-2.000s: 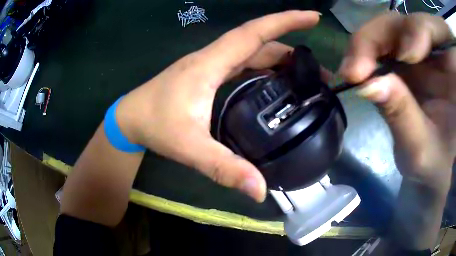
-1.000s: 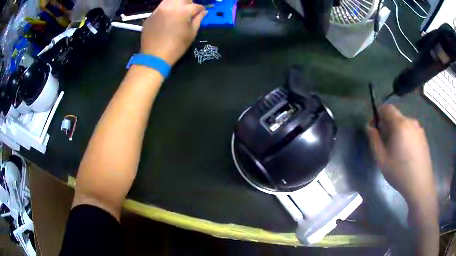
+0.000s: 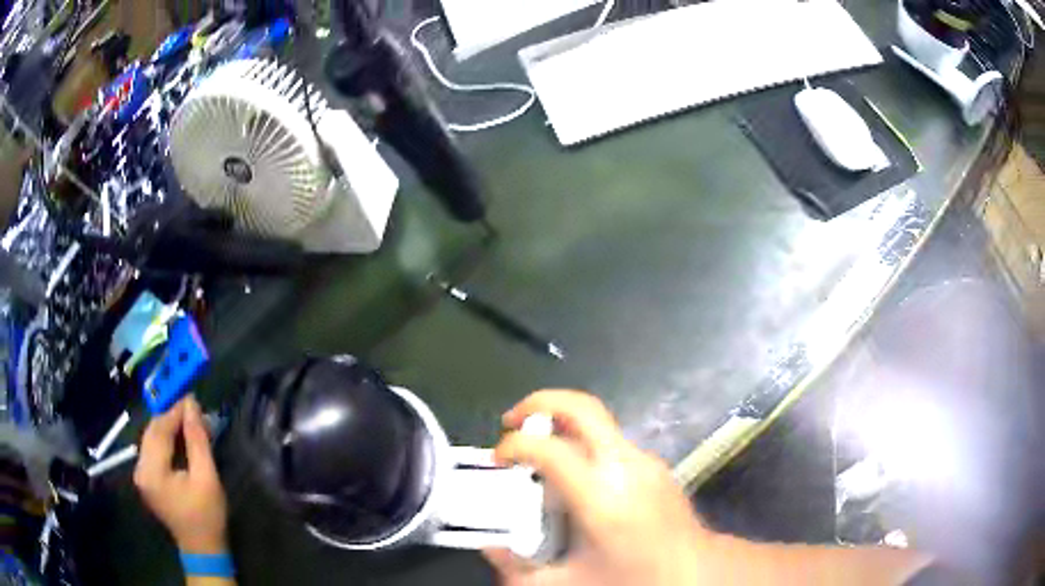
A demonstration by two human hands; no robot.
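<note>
The glossy black camera ball (image 3: 355, 446) lies tilted on the dark mat in front of me, with a white collar (image 3: 433, 458) on its right side. Its white wall bracket (image 3: 481, 504) points right. My right hand (image 3: 607, 492) grips the bracket's end plate. My left hand (image 3: 183, 481) is at the lower left, fingertips close together beside the bright blue tray (image 3: 178, 364). I cannot tell whether it holds something small. A thin dark pen-like tool (image 3: 502, 318) lies on the mat beyond the ball. The slot opening does not show.
The black electric screwdriver (image 3: 418, 132) hangs tip down beyond the ball. A white fan (image 3: 246, 160) stands left of it. A white keyboard (image 3: 699, 63), a mouse (image 3: 839, 128) on a dark pad and another camera part (image 3: 940, 57) are at the back right. Clutter fills the left edge.
The view has swung right. My right hand has let go of the thin tool, which now lies on the mat, and has taken hold of the bracket. The ball has turned, its slot now hidden.
</note>
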